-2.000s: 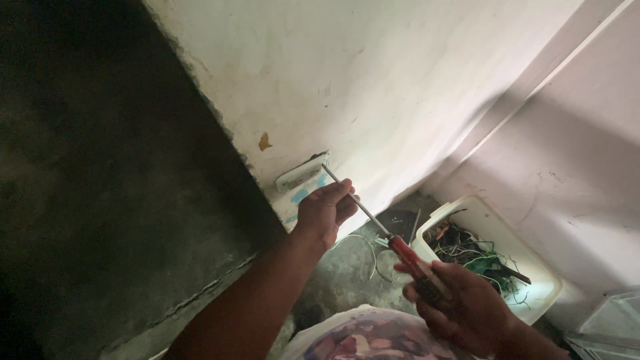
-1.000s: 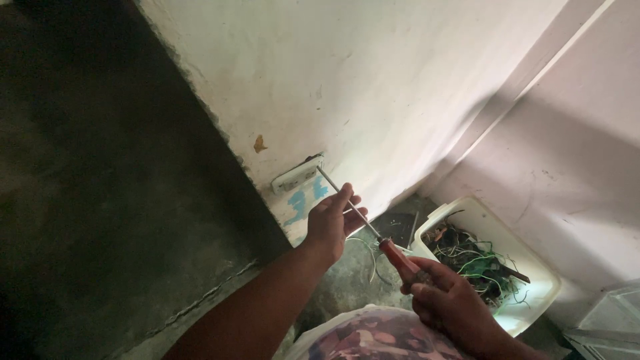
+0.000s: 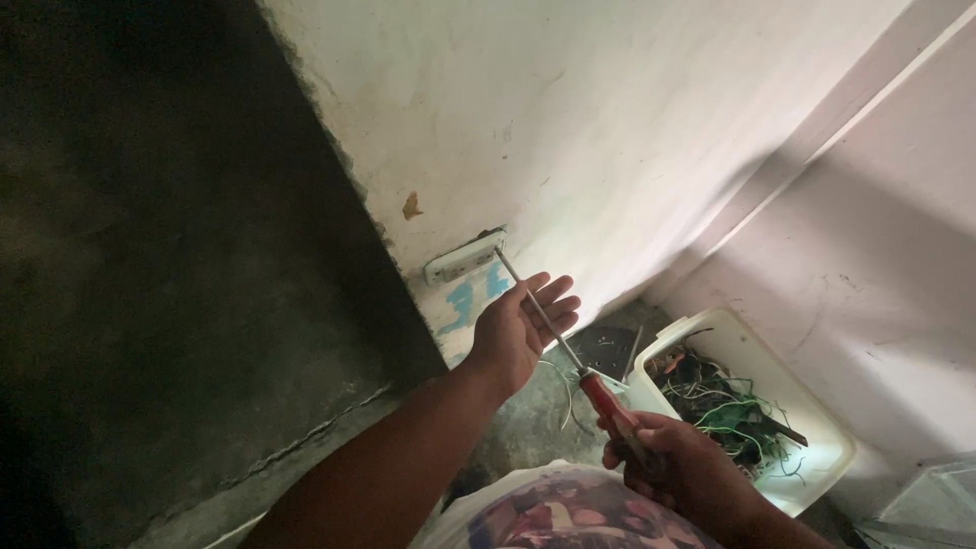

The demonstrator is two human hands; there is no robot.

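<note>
A long screwdriver [image 3: 602,396] with a red handle is gripped in my right hand [image 3: 663,457]. Its metal shaft runs up and left, and the tip meets the right end of a white electrical outlet plate [image 3: 465,259] on the wall. My left hand [image 3: 518,328] is palm up with the fingers spread, and the middle of the shaft lies against it near the thumb. Dark gaps show along the plate's upper edge. Blue paint patches [image 3: 460,305] mark the wall just below the plate.
A white plastic bin [image 3: 820,404] holding tangled wires and scraps stands on the floor at right, near the wall corner. Loose wire [image 3: 568,396] and a dark perforated plate [image 3: 606,347] lie beside it. A clear container [image 3: 930,496] is at lower right.
The fingers of my left hand, closed around the shaft two seconds ago, have spread apart. My right hand keeps its hold on the handle, and the tip stays at the outlet's right end.
</note>
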